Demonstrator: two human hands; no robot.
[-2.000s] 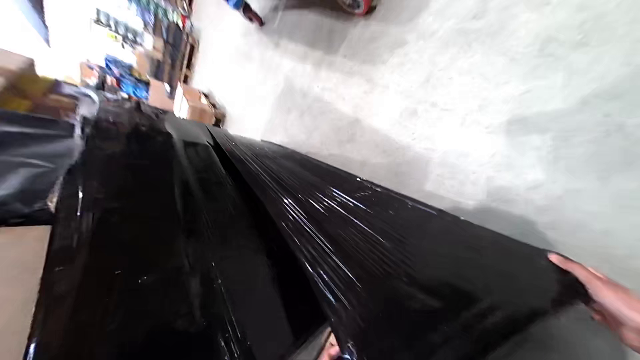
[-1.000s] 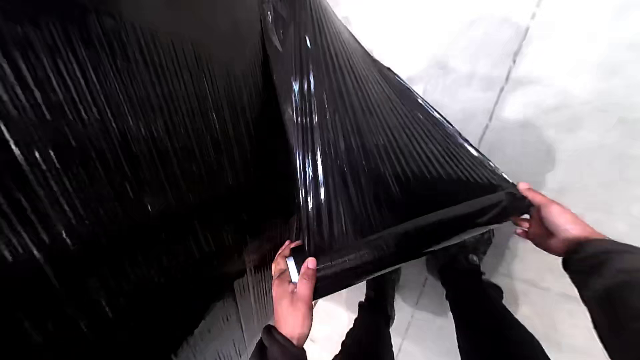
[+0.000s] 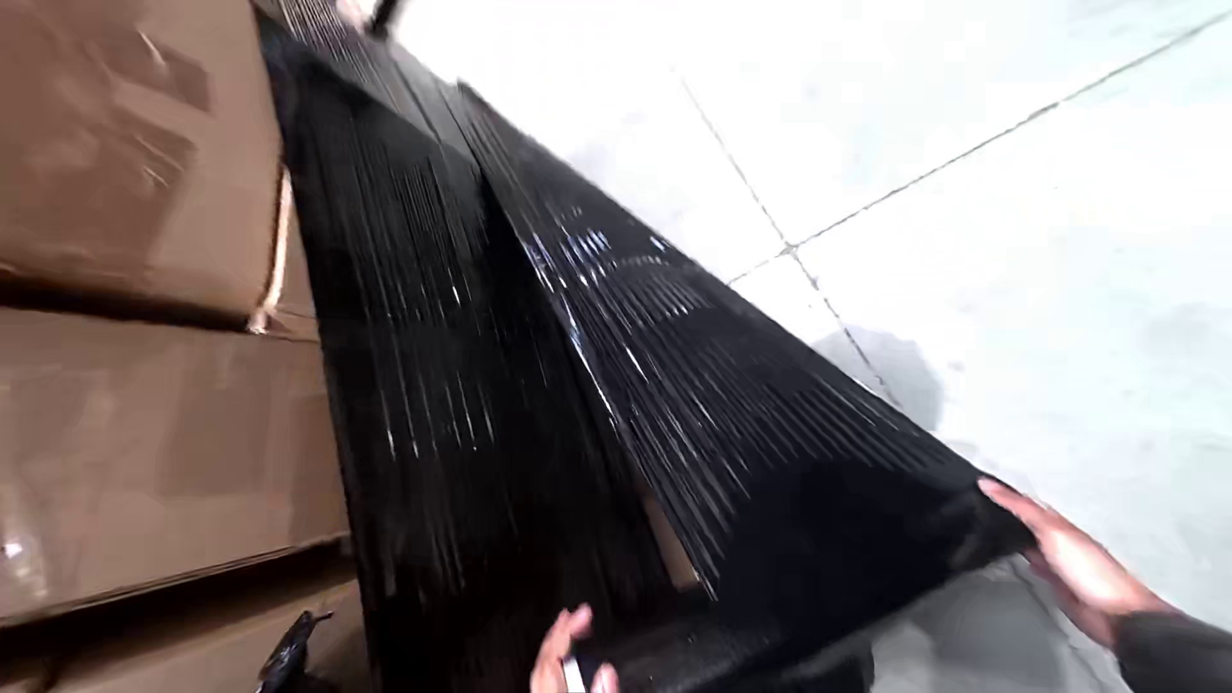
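Note:
A roll of black stretch film (image 3: 818,597) spans low in the view between my hands. My left hand (image 3: 568,659), cut off by the bottom edge, grips the roll's near end, where a bit of white shows. My right hand (image 3: 1068,558) holds the far end, its thumb along the top. From the roll a taut, creased sheet of black film (image 3: 654,318) runs up and left to the stack. More black film (image 3: 433,385) is wrapped over the side of stacked cardboard boxes (image 3: 173,423).
The stack of cardboard boxes fills the left side. A twisted scrap of black film (image 3: 289,654) sticks out near the lower boxes. Pale concrete floor (image 3: 962,241) with joint lines lies to the right. A dark, blurred object (image 3: 383,17) is at the top edge.
Bare cardboard boxes now show at the left, where black film filled that side a second ago. My hands still hold the roll. The view has shifted strongly.

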